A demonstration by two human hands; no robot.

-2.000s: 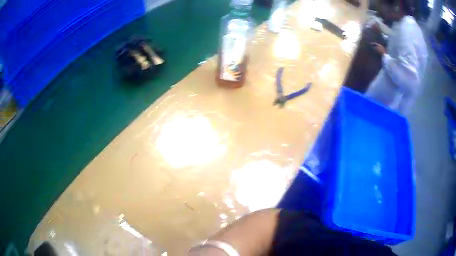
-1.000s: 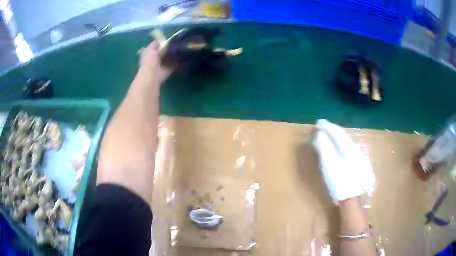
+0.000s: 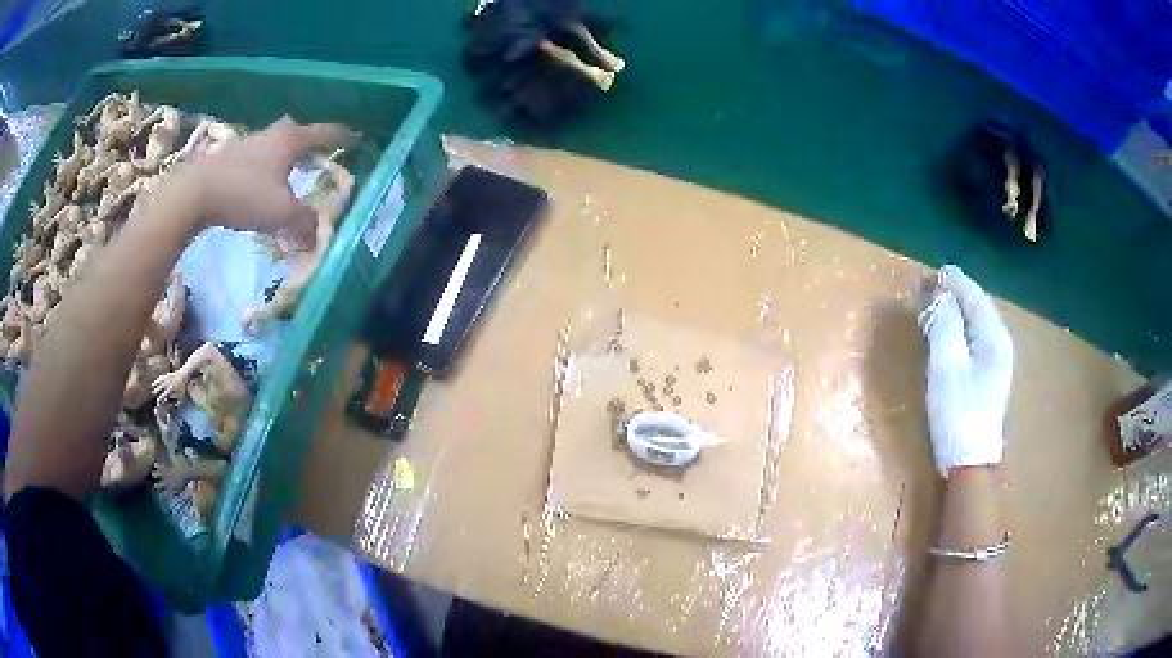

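Note:
My bare left hand [image 3: 264, 180] reaches into the green parts crate [image 3: 424, 116] at the upper left, thumb and forefinger apart at a cream figure torso [image 3: 321, 219]; whether it grips it I cannot tell. Many cream torsos [image 3: 77, 219] lie in the crate on a pale sheet. My gloved right hand [image 3: 970, 366] rests at the bench's far right edge, fingers together; whether it holds something thin I cannot tell. The small glue cup [image 3: 665, 440] sits on a spotted cardboard pad [image 3: 604, 495] at the centre.
Joined black-and-cream figures [image 3: 540, 58] lie on the green belt [image 3: 771, 142], another [image 3: 1009, 180] further right. A flat black phone [image 3: 463, 264] and small orange-black packet [image 3: 384, 391] lie beside the crate. A bottle [image 3: 1141, 422] and nippers [image 3: 1131, 553] are at the right edge.
My left hand has moved from the joined figure on the belt into the crate. The view has shifted, showing the phone and packet. My right hand stays at the bench's far edge.

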